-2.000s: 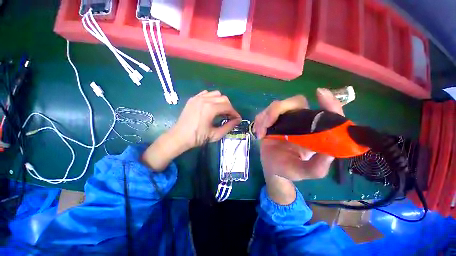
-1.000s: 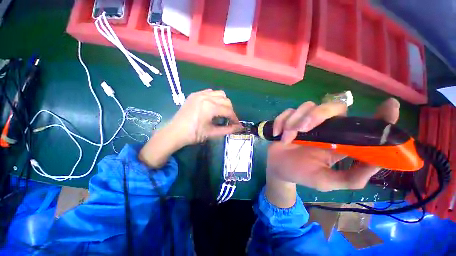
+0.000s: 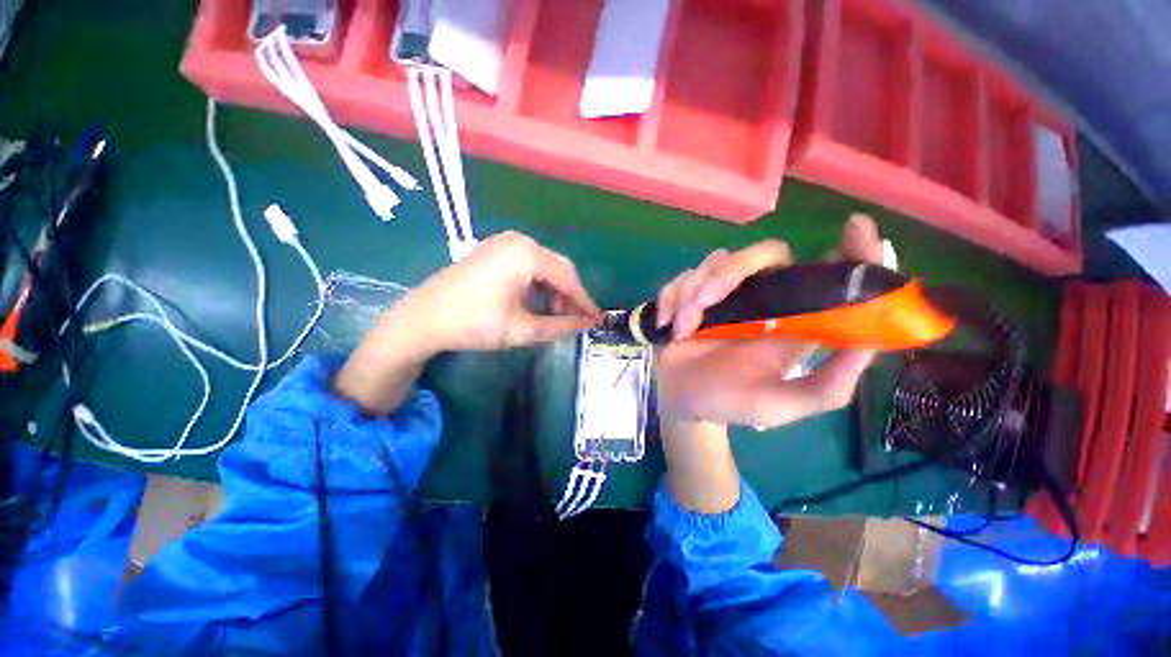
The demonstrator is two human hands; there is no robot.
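An open white power bank unit [image 3: 610, 404] lies on the green bench in front of me, its short white leads towards me. My right hand [image 3: 751, 359] holds the black and orange electric screwdriver [image 3: 822, 315] nearly level, its tip end at the unit's far end. My left hand [image 3: 494, 302] has thumb and finger pinched together at the same end, beside the tip. Whether a small part is between those fingers cannot be told. The screw point and the circuit board are mostly hidden by the fingers.
A red foam tray [image 3: 719, 186] at the back holds two units with leads and pale plates. A second tray [image 3: 944, 205] is at right. A loose USB cable [image 3: 263, 276] and fine wire coil [image 3: 366, 302] lie left. A black cooling fan [image 3: 944, 404] and stacked red foam [image 3: 1117, 398] are at right.
Since one second ago, the screwdriver's handle has swung left and away from me, uncovering the fan. My left hand has shifted slightly left, fingers more stretched out. The unit has barely moved.
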